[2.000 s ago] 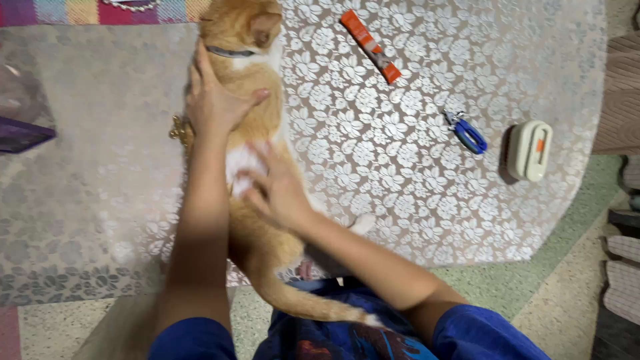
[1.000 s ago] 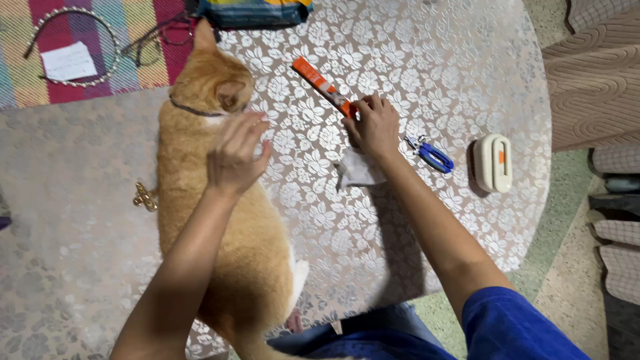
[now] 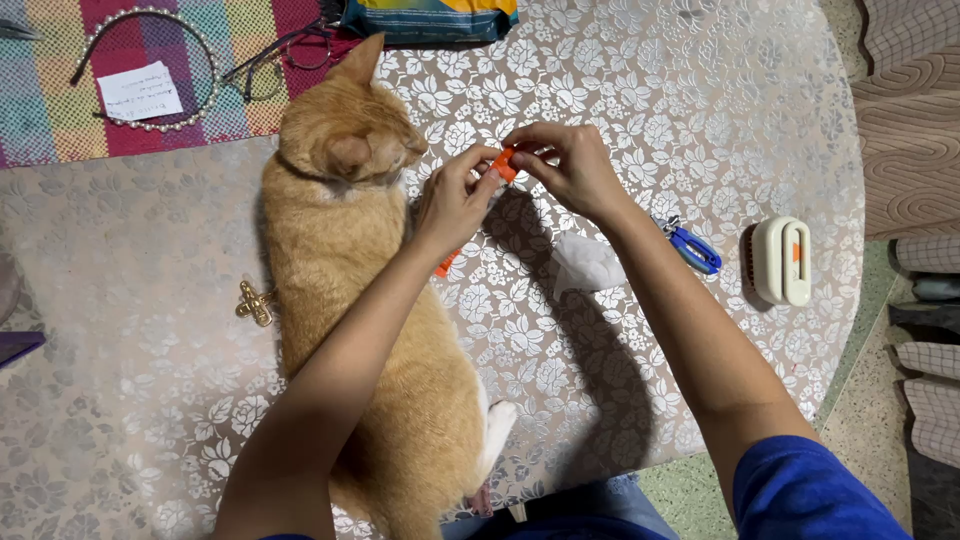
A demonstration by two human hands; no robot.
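An orange and white cat [image 3: 390, 360] with a dark collar lies on the table, its head turned toward my hands. My left hand [image 3: 461, 196] pinches an orange sachet [image 3: 504, 166] from the left, and my right hand [image 3: 566, 165] grips the sachet's upper end between thumb and fingers. Part of the sachet is hidden behind my left hand and wrist; an orange end shows below. A crumpled white wipe [image 3: 586, 264] lies beside my right forearm. Right of that forearm are blue-handled nail clippers [image 3: 694, 251] and a cream pet brush [image 3: 781, 261].
A silvery floral tablecloth [image 3: 780, 135] covers the table. At the upper left, a checked cloth [image 3: 67, 60] bears a pearl headband [image 3: 206, 45], a handwritten note [image 3: 140, 91] and eyeglasses [image 3: 264, 79]. A colorful packet [image 3: 429, 21] lies at the top. A gold hair clip [image 3: 256, 304] sits beside the cat.
The orange sachet was on the table one second ago and is now held up between both hands. My left hand has left the cat. The white wipe stays on the table.
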